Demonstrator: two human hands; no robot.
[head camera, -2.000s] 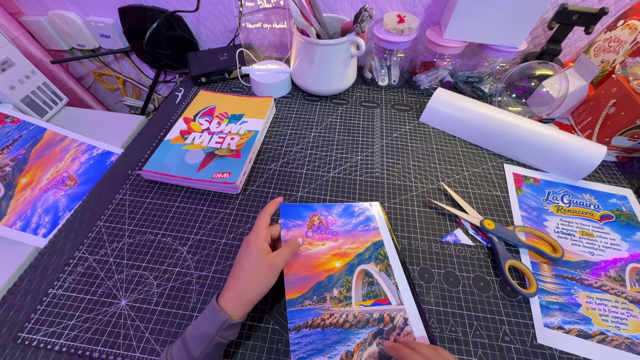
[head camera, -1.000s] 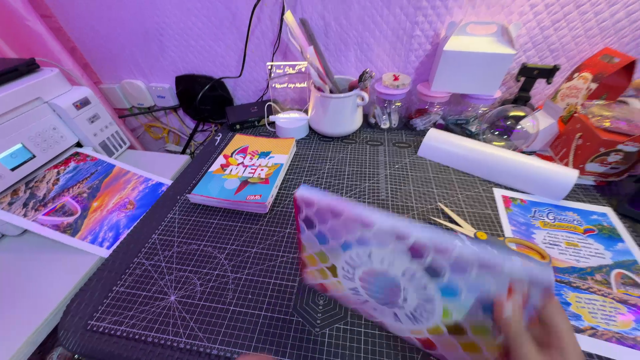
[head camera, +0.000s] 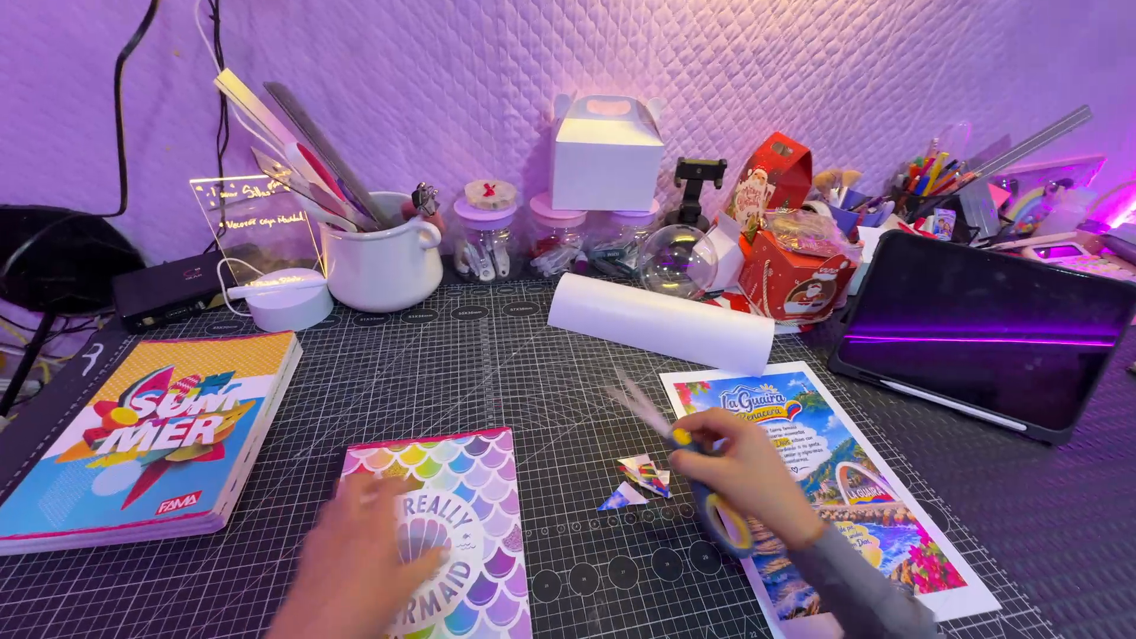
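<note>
My left hand (head camera: 355, 555), blurred, is over the left part of a notebook with a mermaid-scale cover (head camera: 497, 532), fingers spread; whether it touches the cover is unclear. My right hand (head camera: 741, 470) grips scissors (head camera: 652, 408) with dark blue and yellow handles, their blades pointing up and left. Small printed paper scraps (head camera: 646, 475) lie between the notebook and the scissors. Partly beneath my right hand and forearm is a printed sheet with a coastal picture (head camera: 799, 417), resting on the black gridded cutting mat (head camera: 417, 373).
A thick notebook with a summer cover (head camera: 169, 435) lies at left. Behind the mat's middle is a white paper roll (head camera: 661, 324). A white mug of tools (head camera: 377, 266), lidded jars (head camera: 484, 235), red gift boxes (head camera: 799, 271) and a tablet (head camera: 976, 328) line the back and right.
The notebook, tilted up in my right hand a second ago, now lies with its scale-patterned cover up. The scissors, earlier lying on the mat, are in my right hand. The view has shifted right.
</note>
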